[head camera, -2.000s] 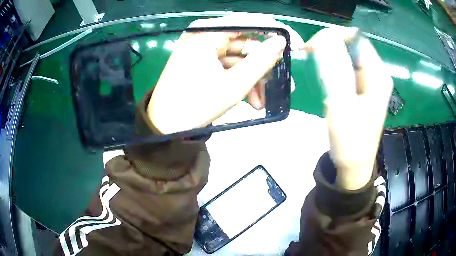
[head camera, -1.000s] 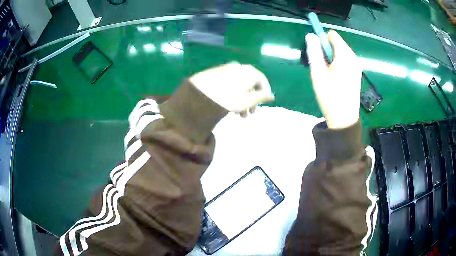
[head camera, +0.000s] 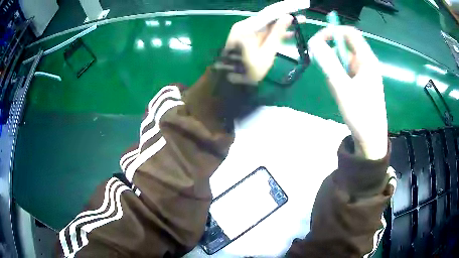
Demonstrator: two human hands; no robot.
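My left hand [head camera: 261,43], blurred, is at the top centre and grips a black phone middle frame [head camera: 302,48]. The frame is tilted, and its far part is a dark blur over my left wrist. My right hand [head camera: 355,65] is just right of the frame, with teal tweezers [head camera: 338,38] in its fingers. The tweezers' tips are too blurred to place, and I cannot tell if they touch the frame. A second black frame [head camera: 217,241] lies flat and slanted on the white sheet [head camera: 282,136] between my forearms.
One frame [head camera: 90,66] lies on the green mat [head camera: 126,65] at far left, another [head camera: 439,101] at far right. A black ribbed tray [head camera: 424,174] stands right of my right forearm. A metal rack [head camera: 15,106] runs along the left edge.
My left hand has moved up and right and now holds a frame beside my right hand. The frame seen near my right wrist one second ago no longer shows. The frame on the sheet has not moved.
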